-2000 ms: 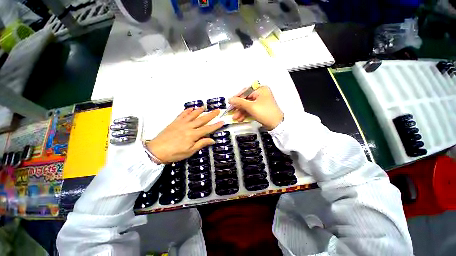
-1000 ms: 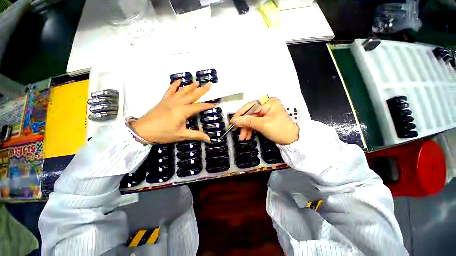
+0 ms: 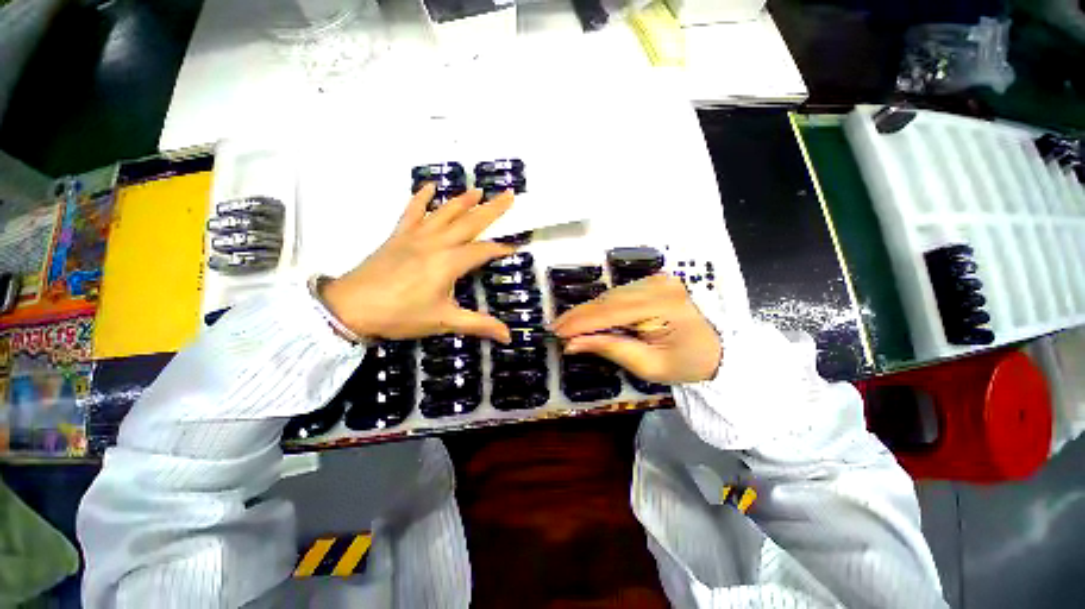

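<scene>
Glossy black housings (image 3: 450, 393) stand in columns in a white slotted tray (image 3: 357, 244). My left hand (image 3: 416, 280) lies palm down over the tray with fingers spread; its thumb tip touches a housing in a middle column. My right hand (image 3: 648, 327) is just to the right, its thumb and forefinger close together at the same column. The tweezers do not show clearly, and what the right fingers hold is hidden. A pale strip (image 3: 562, 231) lies across the tray beyond my hands. Tiny black parts (image 3: 694, 274) lie to the right.
Silver-looking housings (image 3: 246, 233) sit at the tray's left. A second white tray (image 3: 988, 226) with a short black stack (image 3: 958, 294) is at the right, above a red stool or bin (image 3: 1011, 416). A clear tub (image 3: 321, 45), pale yellow sheets (image 3: 658, 36) and a clear bag (image 3: 955, 57) lie beyond.
The view has shifted. Both hands left the pale strip and came nearer me over the housings. The right hand has since turned flatter, and the tweezers seen in it before no longer show clearly.
</scene>
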